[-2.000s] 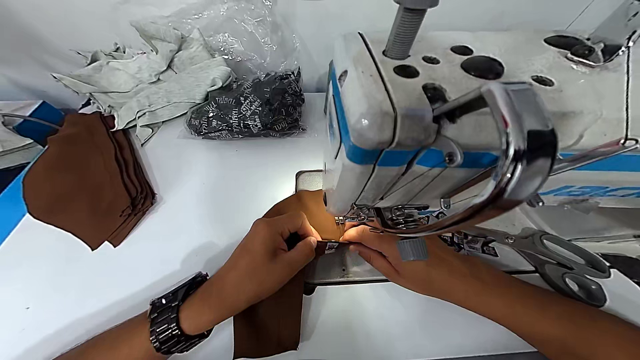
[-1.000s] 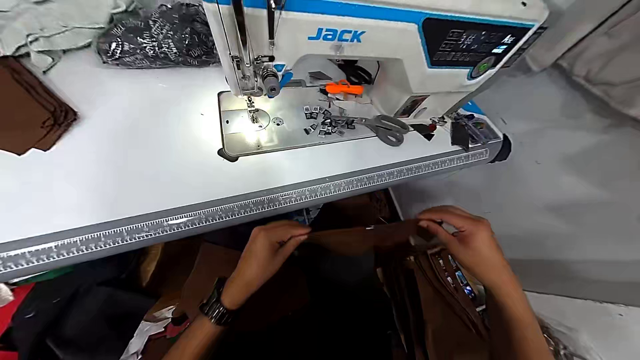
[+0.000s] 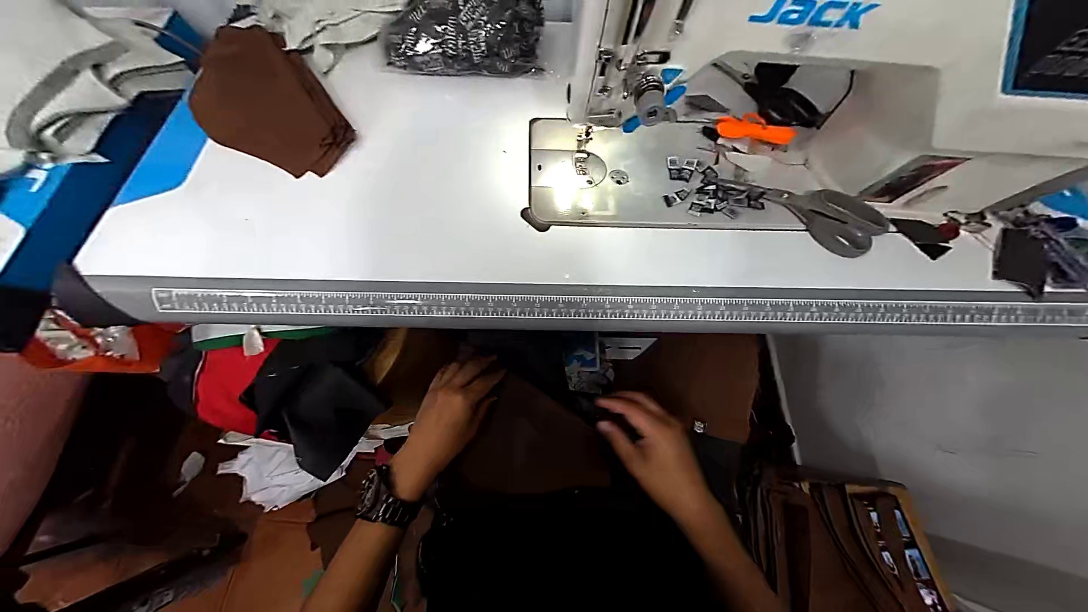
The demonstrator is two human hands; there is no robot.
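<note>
My left hand (image 3: pixel 459 404), with a dark watch at the wrist, rests on the upper left edge of a brown fabric piece (image 3: pixel 535 442) below the table. At that piece's upper right is my right hand (image 3: pixel 650 438), thumb and fingers apart; whether it pinches the cloth is too dark to tell. Above them stands a white Jack sewing machine (image 3: pixel 884 102), its lamp lighting the needle plate (image 3: pixel 569 183). Small labels (image 3: pixel 714 195) and grey-handled scissors (image 3: pixel 837 221) lie on the machine bed. A stack of brown cut pieces (image 3: pixel 263 102) lies at the table's upper left.
A measuring tape strip (image 3: pixel 510 306) runs along the table's front edge. Orange thread snips (image 3: pixel 755 129) lie under the machine arm. A bag of dark labels (image 3: pixel 463 38) lies behind. Black and red cloth scraps (image 3: pixel 234 387) hang at left; more brown pieces (image 3: pixel 799 544) stand at lower right.
Both hands have left the needle area, where they held brown fabric, and are now below the table edge. The fabric stretched between them one second ago now lies lower. The view has shifted strongly.
</note>
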